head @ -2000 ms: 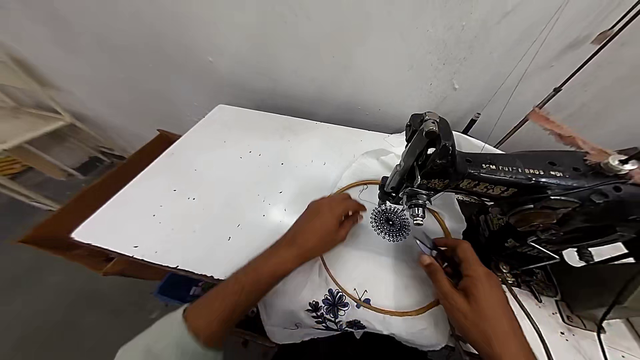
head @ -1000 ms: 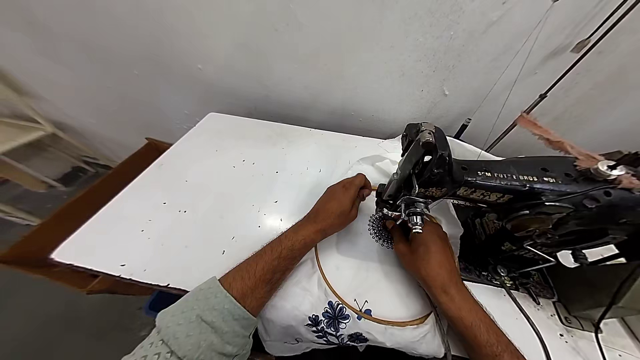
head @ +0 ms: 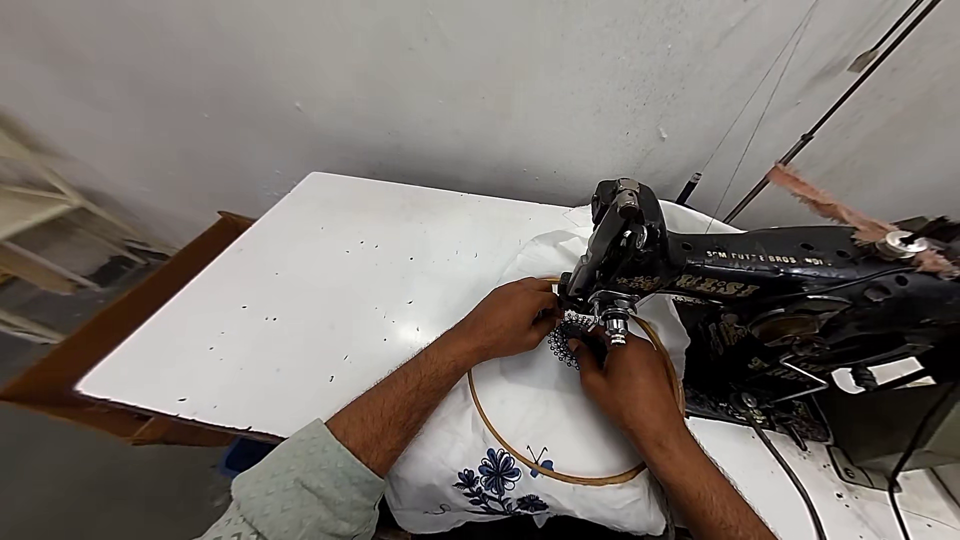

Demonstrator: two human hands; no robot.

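Note:
White fabric [head: 547, 420] is stretched in a wooden embroidery hoop [head: 499, 435] beneath the head of a black sewing machine [head: 630, 247]. Blue embroidered flowers [head: 499, 472] lie at its lower edge, and a dark round lacy motif [head: 566, 341] is near the needle area. My left hand [head: 517, 319] is at the motif's left side, fingertips bent beside the presser bar. My right hand [head: 626, 375] reaches under the machine head, thumb at the motif's right side. Something dark shows by its fingers, too hidden to identify. What either hand grips cannot be made out.
The white tabletop [head: 315, 300] extends left, dotted with dark bits. A grey wall [head: 450, 90] stands behind. Right of the hoop, a black cable [head: 787, 465] crosses the table. A pinkish cloth strip [head: 832, 202] hangs at the machine's top. Thin threads run up by a metal rod [head: 825, 116].
Two seconds ago my right hand held a small metal tool right of the motif; it has since moved in under the machine head. My left hand has come closer to the presser bar.

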